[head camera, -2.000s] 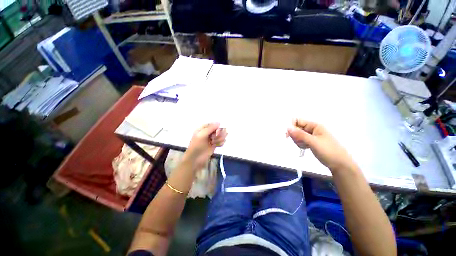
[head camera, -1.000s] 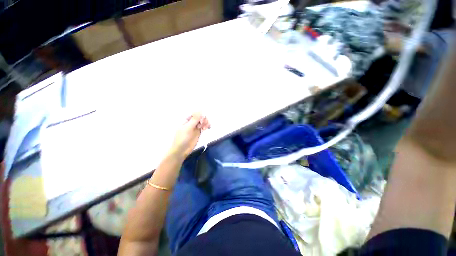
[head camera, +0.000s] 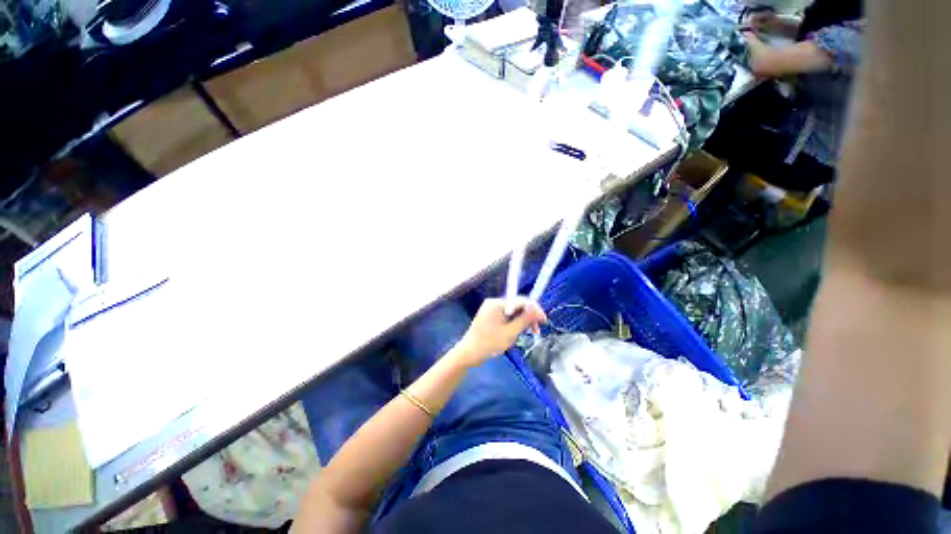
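Note:
My left hand (head camera: 504, 330) is closed on the white tape measure (head camera: 553, 256) over the blue basket's near-left side, just off the table edge. One strip of tape rises from my hand up and to the right towards the top of the picture, blurred there. A second, shorter part stands up beside it. My right forearm is raised along the right side, and my right hand is cut off by the picture's edge. The large white table (head camera: 344, 198) lies in front of me, washed out by glare.
Papers on a clipboard (head camera: 52, 282) and a yellow-tan card (head camera: 59, 466) lie at the table's left. Small black snips (head camera: 567, 151) lie at its right. The blue basket (head camera: 678, 349) with pale cloth (head camera: 667, 428) stands below. Another person's arm (head camera: 782, 57) shows at upper right.
The view has turned right. My right arm has gone up and its hand has left the picture. My left hand has moved right and lower, and the tape now runs upward instead of hanging.

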